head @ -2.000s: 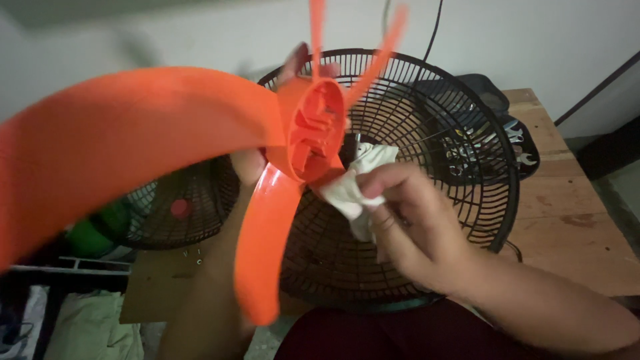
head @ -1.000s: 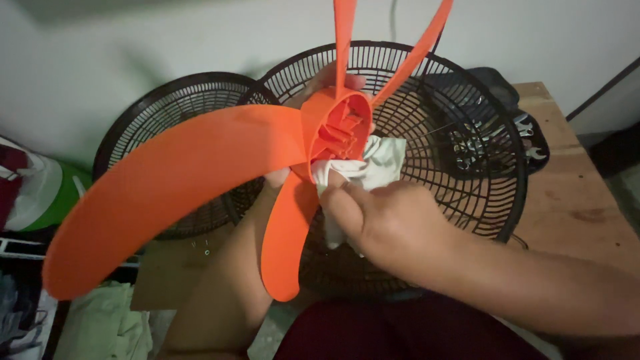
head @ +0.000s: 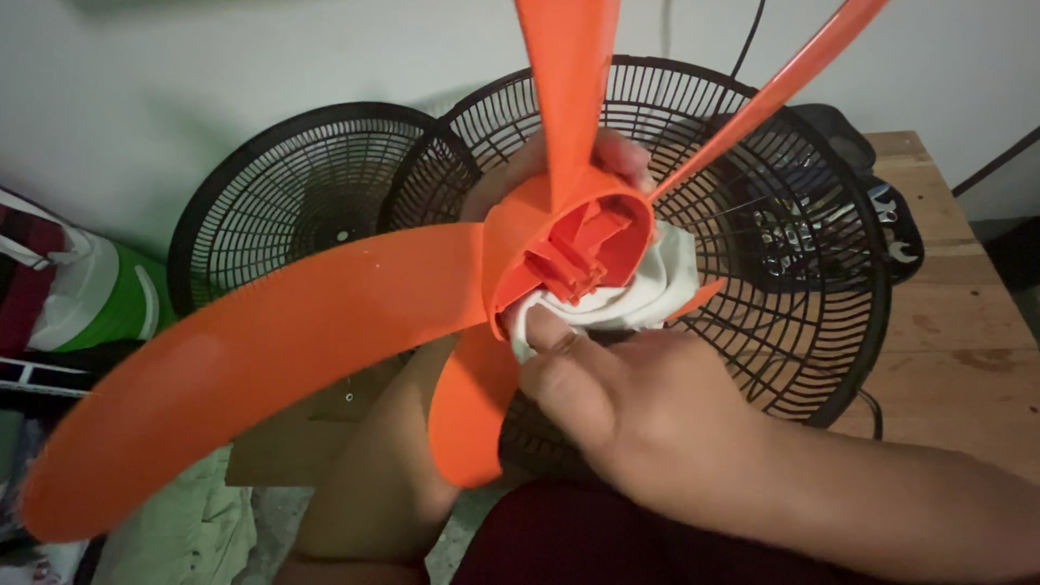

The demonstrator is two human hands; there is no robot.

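Note:
An orange plastic fan blade assembly [head: 325, 301] is held up in front of me, the open side of its hub toward the camera. Behind the hub is my left hand [head: 626, 154], gripping it from the far side, its fingers partly hidden by the blades. My right hand [head: 642, 390] pinches a white cloth [head: 670, 280] and presses it against the lower rim of the hub, thumb at the edge. Part of the cloth bunches to the right of the hub.
Two black fan grilles, a large one [head: 877, 325] and one at left [head: 183, 211], lie on a wooden table [head: 967, 325]. A black case of wrenches [head: 910, 236] is beyond the large grille. A green and white container [head: 114, 292] stands left.
The blade assembly has come nearer the camera and turned somewhat. My right hand, below and right of the hub two seconds ago, is now at its lower rim with the cloth.

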